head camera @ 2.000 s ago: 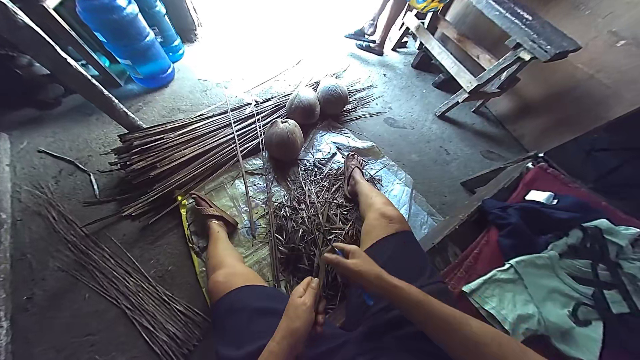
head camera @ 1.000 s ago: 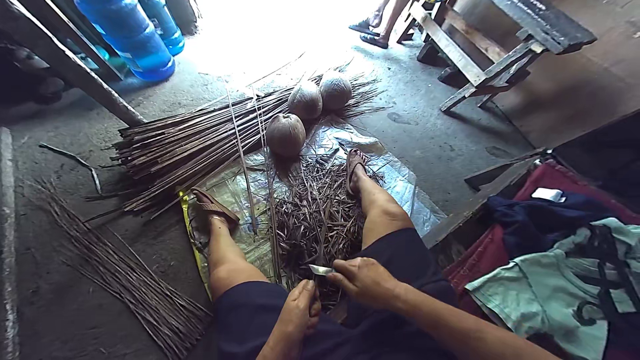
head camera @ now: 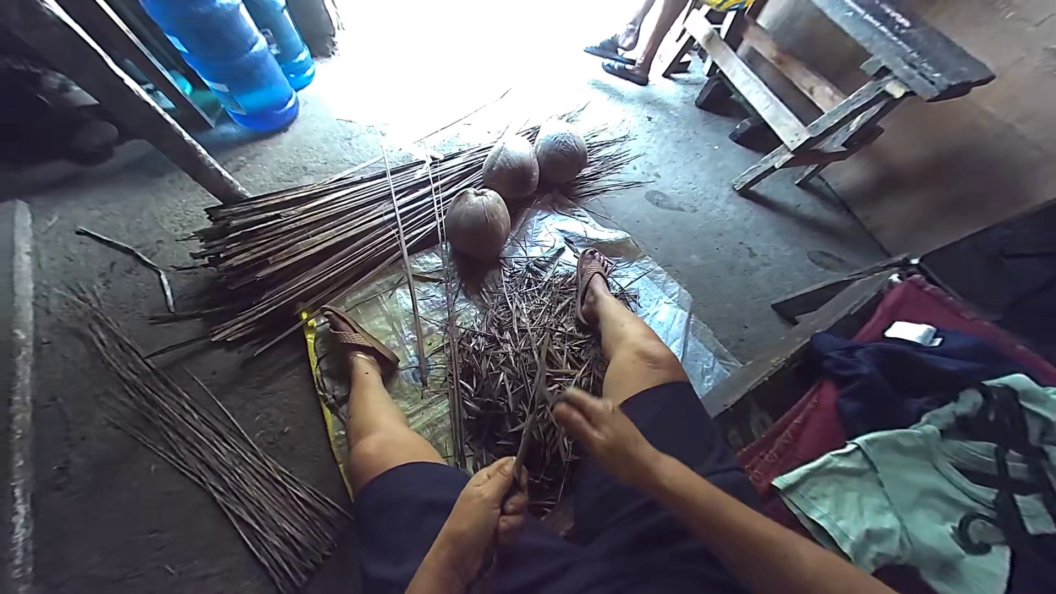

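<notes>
My left hand, low in the middle, is closed around a thin dark palm-leaf strip that points up and away. To its upper right, my right hand is closed beside the strip; whatever it holds is blurred and mostly hidden. Between my legs a heap of dark leaf shavings lies on a plastic sheet. Past the heap, a large bundle of dry leaf strips lies on the floor, with three husked-looking coconuts at its right part. Thin stripped ribs lie at the left.
Blue water jugs and a slanting wooden post stand at the upper left. A wooden bench is at the upper right, near another person's feet. Clothes lie at the right. A bent stick is on the floor.
A pale blade showed at my right hand one second ago; it is not distinct now. The right hand has moved slightly up and away from the left hand.
</notes>
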